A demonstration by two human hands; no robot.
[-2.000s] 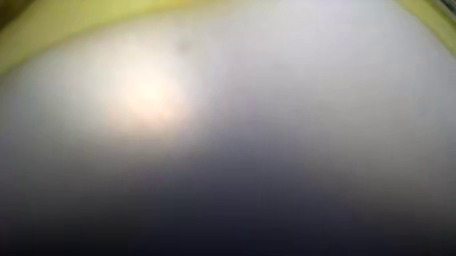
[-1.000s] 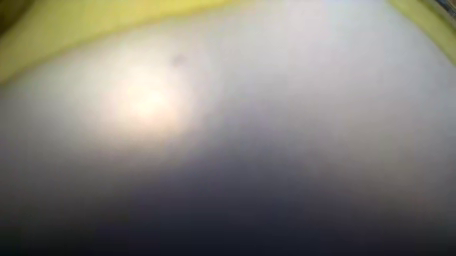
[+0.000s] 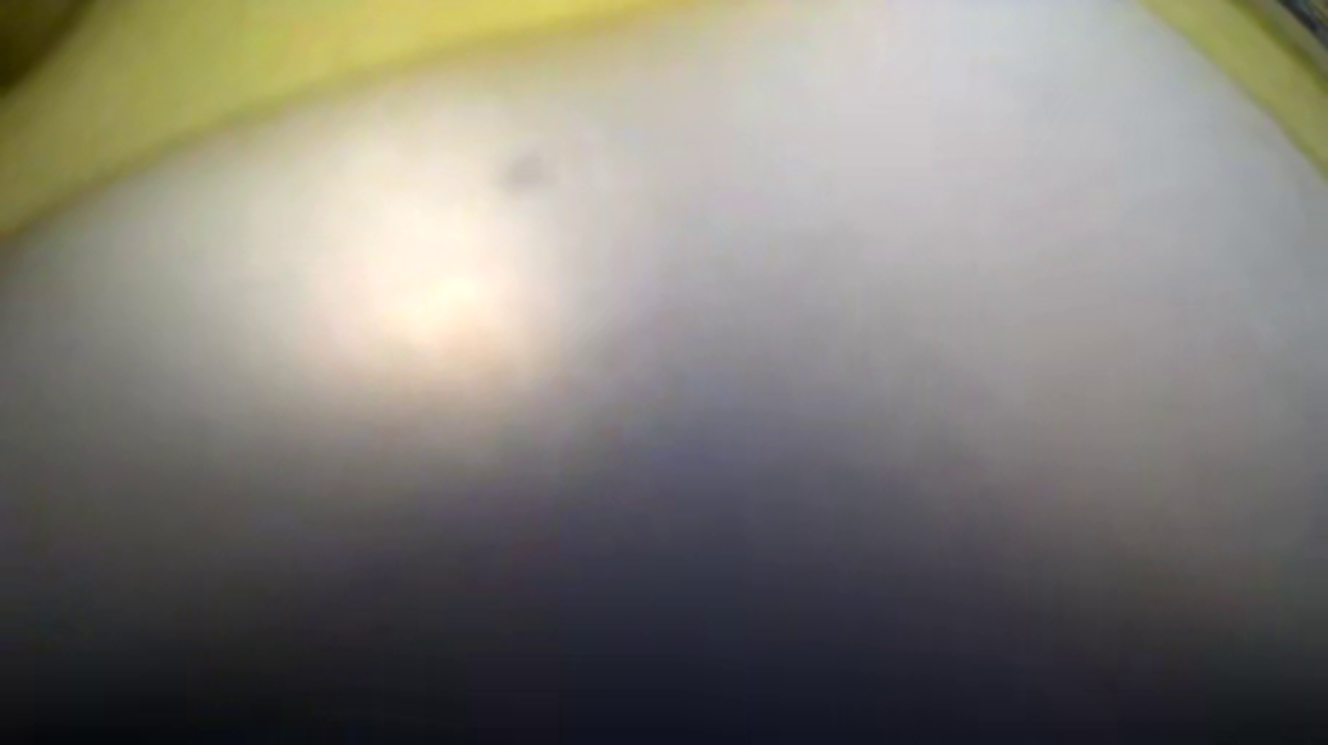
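Note:
A blurred, pale grey surface [image 3: 903, 218] fills nearly the whole head view, very close to the camera. It has a bright spot of light at the left and darkens towards the bottom. A small faint dark mark shows above the bright spot. What the surface is cannot be told. Neither my left hand nor my right hand is in view.
A blurred yellow band [image 3: 248, 66] runs along the upper left, beyond the pale surface's edge. Another yellow strip [image 3: 1255, 66] crosses the upper right corner, with a dark bit beyond it. A dark brownish patch is at the top left corner.
The view has shifted only very slightly, with the yellow edges and bright spot moving a little. No hand has appeared.

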